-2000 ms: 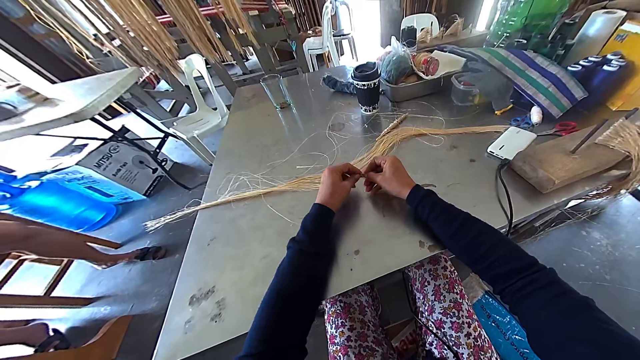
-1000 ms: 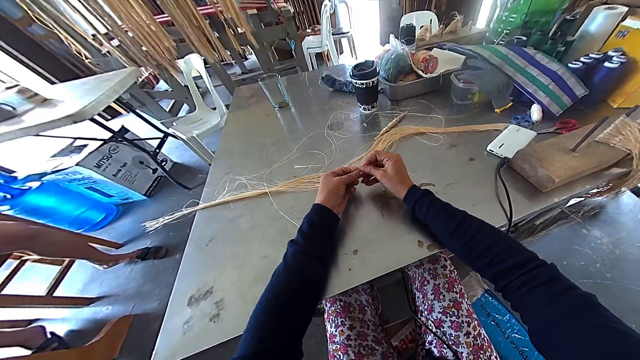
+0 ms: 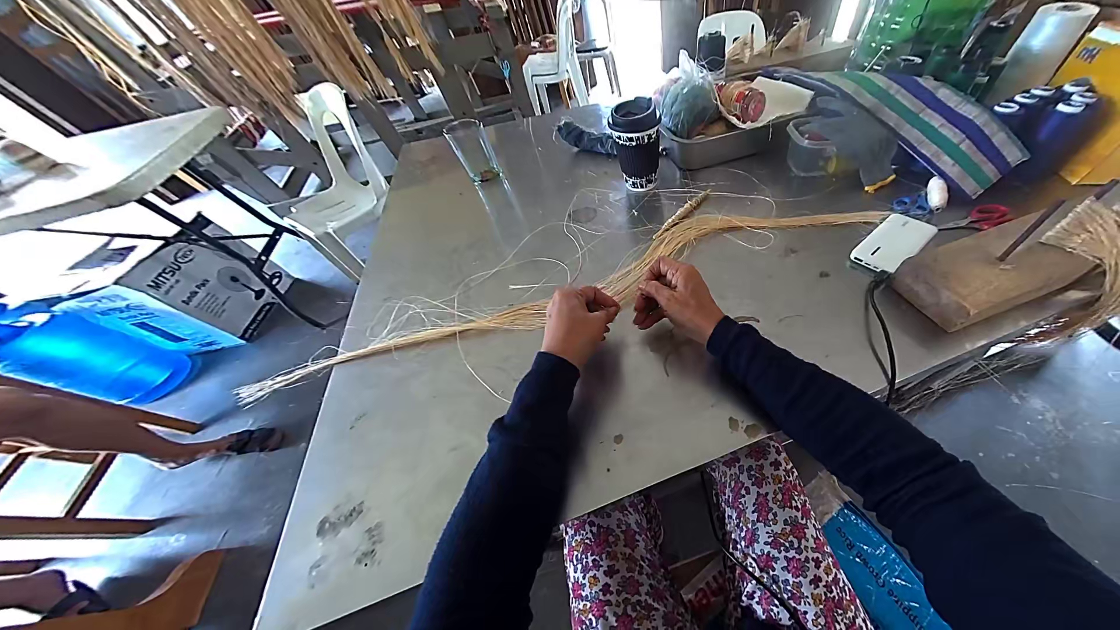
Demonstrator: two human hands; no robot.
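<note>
A long bundle of pale straw-coloured fibre [image 3: 490,322] lies across the metal table, its thin end over the left edge and its other end near a white power bank [image 3: 893,243]. Just in front of the bundle is my left hand [image 3: 579,324], thumb and fingertips pinched together. My right hand [image 3: 678,300] is a little to its right, fingers curled with the tips close together. The hands are slightly apart; any thin strand between them is too fine to make out. Loose strands curl behind my left hand. A bound fibre piece [image 3: 682,213] rests against the bundle's far side.
Farther back stand a drinking glass [image 3: 473,150], a lidded cup [image 3: 635,144] and a metal tray [image 3: 717,148] with bagged things. At right are red-handled scissors [image 3: 987,216] and a wooden block [image 3: 989,262] with a peg. Another person's legs [image 3: 114,429] show at left.
My hands were together at the fingertips and are now slightly apart. The fibre bundle has stayed in place.
</note>
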